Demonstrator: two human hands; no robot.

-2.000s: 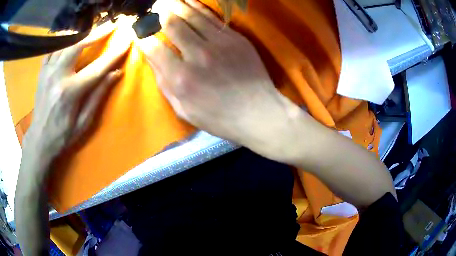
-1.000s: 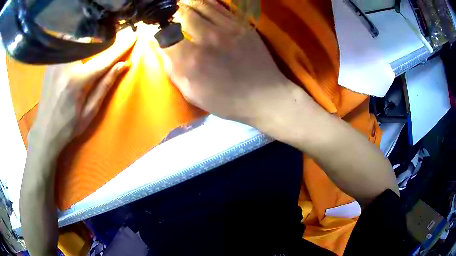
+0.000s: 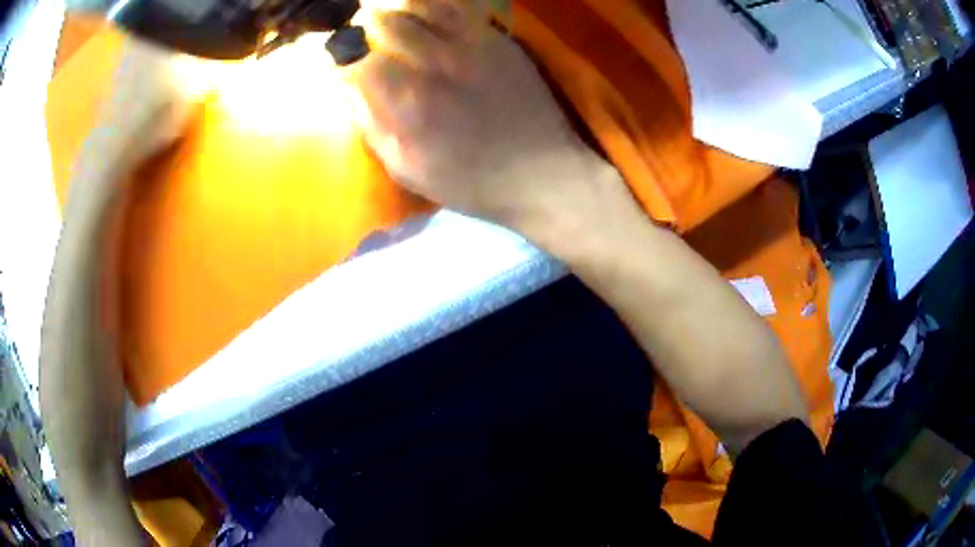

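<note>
A large orange fabric panel [image 3: 246,235] lies on the white machine table [image 3: 428,267], brightly lit under the dark sewing machine head [image 3: 225,19]. My left hand [image 3: 150,107] is at the panel's left side near the machine head; it is blurred and its fingers are lost in the glare. My right hand [image 3: 449,118] is right of the small dark block [image 3: 347,45], back of the hand up, fingers bent over the orange cloth; its fingertips are partly hidden, so its grip cannot be told.
More orange cloth [image 3: 759,235] hangs at the right, with a small white rectangle [image 3: 755,294]. A thin grey metal tool [image 3: 752,24] lies at upper right. Orange cloth [image 3: 171,521] shows below the table at lower left. A brown box [image 3: 928,470] is at lower right.
My left hand has moved up and straightened, and the cloth between my hands, gathered in folds before, now looks flatter. The view has shifted slightly. My right hand stays near the dark block.
</note>
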